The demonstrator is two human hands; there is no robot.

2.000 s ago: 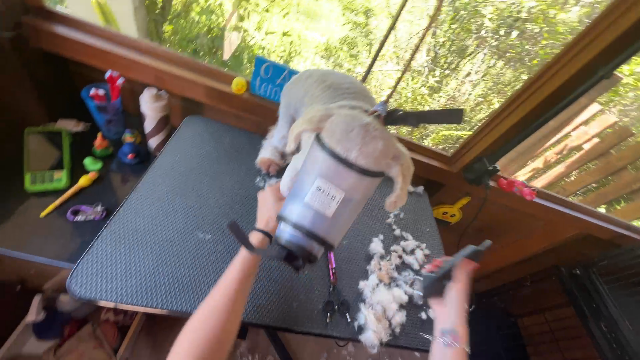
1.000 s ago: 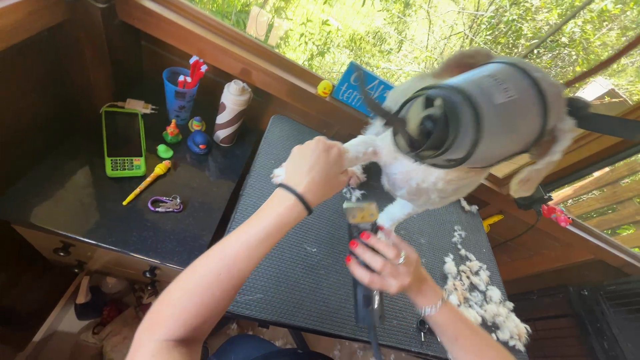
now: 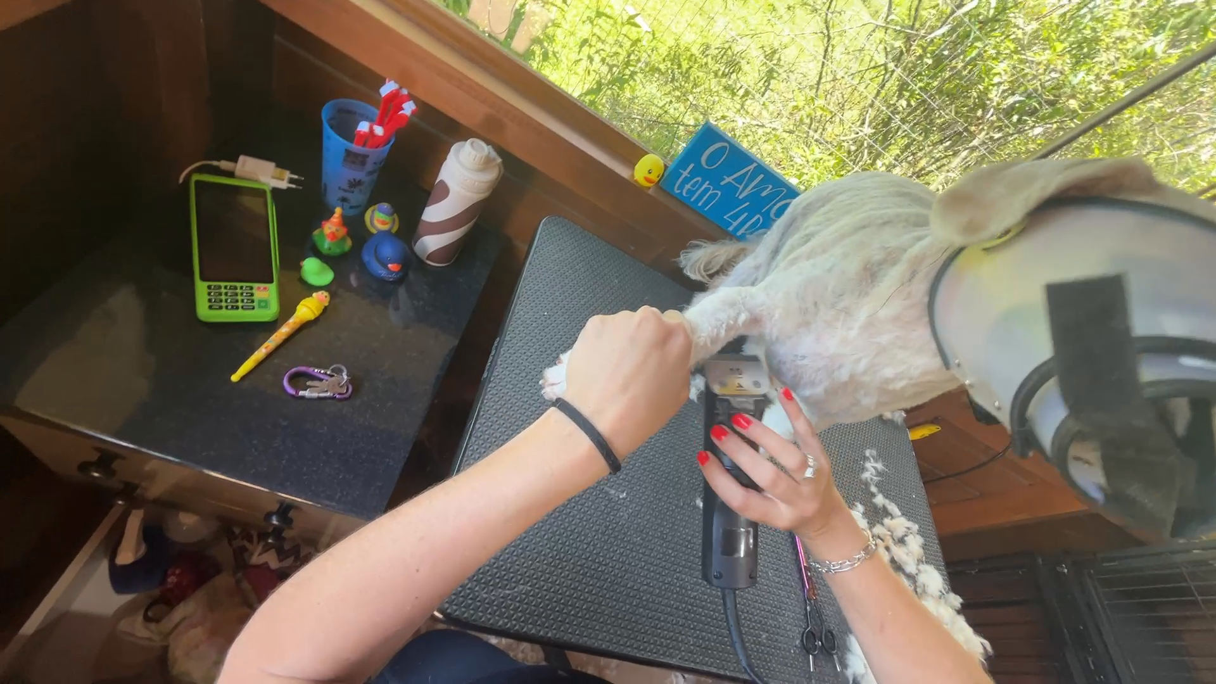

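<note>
A light-coated dog [image 3: 845, 285] with a clear cone-shaped muzzle [image 3: 1083, 313] over its head stands on a black textured grooming table [image 3: 589, 532]. My left hand [image 3: 632, 375] is closed around one of its legs, and the paw pokes out past my fist. Corded black electric clippers [image 3: 731, 484] are in my right hand [image 3: 774, 465], their metal blade end up by the leg, just under the dog's belly. Whether the blade touches the coat is hard to tell. Grooming scissors [image 3: 812, 617] lie on the table below my right wrist.
Cut fur [image 3: 907, 560] is heaped along the table's right side. A dark counter [image 3: 218, 427] at the left holds a green card terminal [image 3: 235, 247], a blue cup [image 3: 350, 161], a bottle [image 3: 458, 204], rubber ducks, a yellow pen [image 3: 282, 334] and a purple carabiner [image 3: 318, 382]. A blue sign [image 3: 727, 180] stands by the window.
My right hand, well off to the right of the dog two seconds ago, has come in under its body with the clippers. The dog's head has swung to the right.
</note>
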